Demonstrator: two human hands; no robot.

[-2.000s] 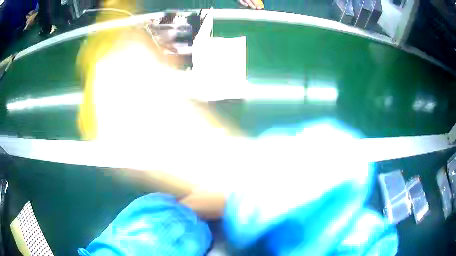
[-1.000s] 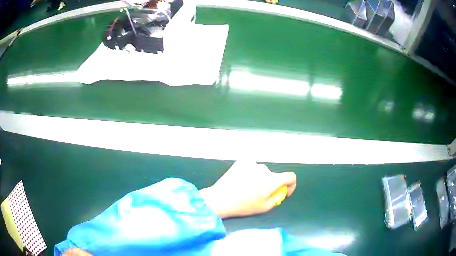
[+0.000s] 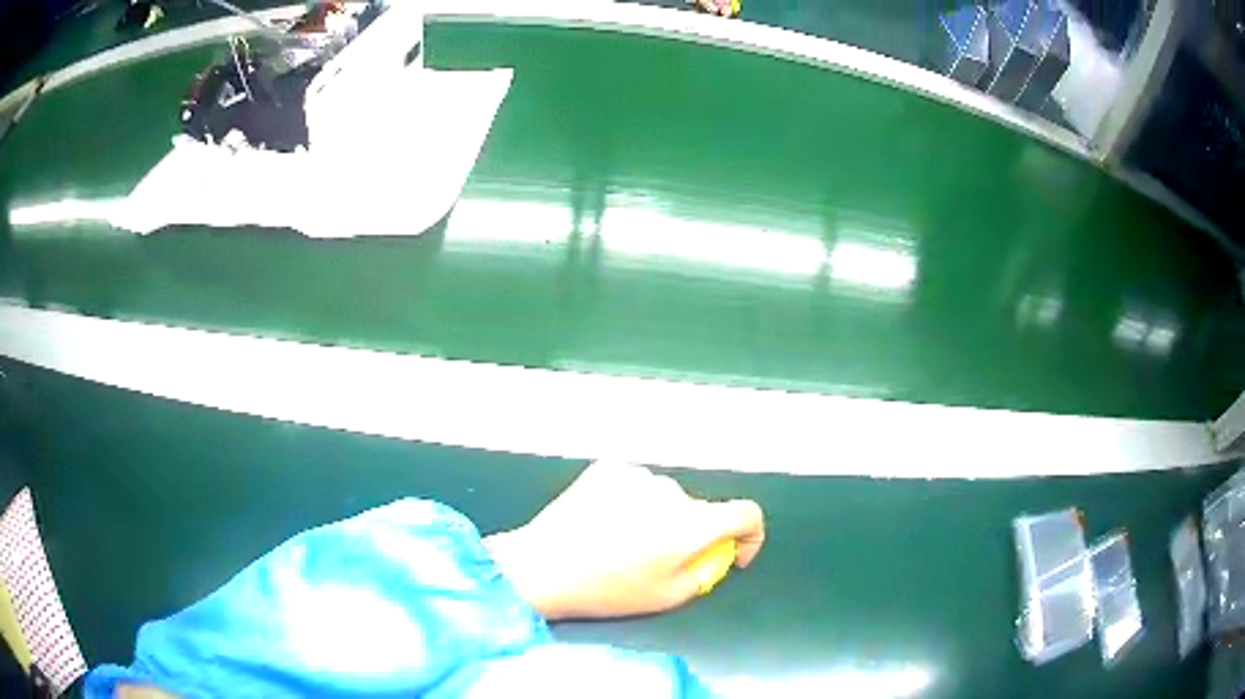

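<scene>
My left hand [image 3: 635, 546] lies on the green bench at the lower middle, fingers curled in, a yellow finger cot showing; nothing shows in it. Its blue sleeve [image 3: 328, 601] comes from the lower left. A second blue sleeve [image 3: 587, 675] crosses below it. A small skin-coloured patch at the bottom left edge looks like my right hand [image 3: 144, 692], nearly all cut off. An open projector unit [image 3: 260, 98] with black parts and a white shell sits on a white foam sheet [image 3: 294, 191] on the conveyor, upper left, apart from my hands.
A white rail [image 3: 819, 444] divides bench and conveyor. Stacked clear panes [image 3: 1055, 587] lie at right, with plastic-wrapped items [image 3: 1229, 553] beyond. A label sheet [image 3: 34, 587] is at the left edge. Grey box-like pieces [image 3: 1010, 55] stand upper right. A blurred yellow-tipped hand [image 3: 717, 7] shows at the top edge.
The blurred hands of two seconds ago have withdrawn from the unit; my left hand now rests on the bench. The unit and foam have shifted left in view.
</scene>
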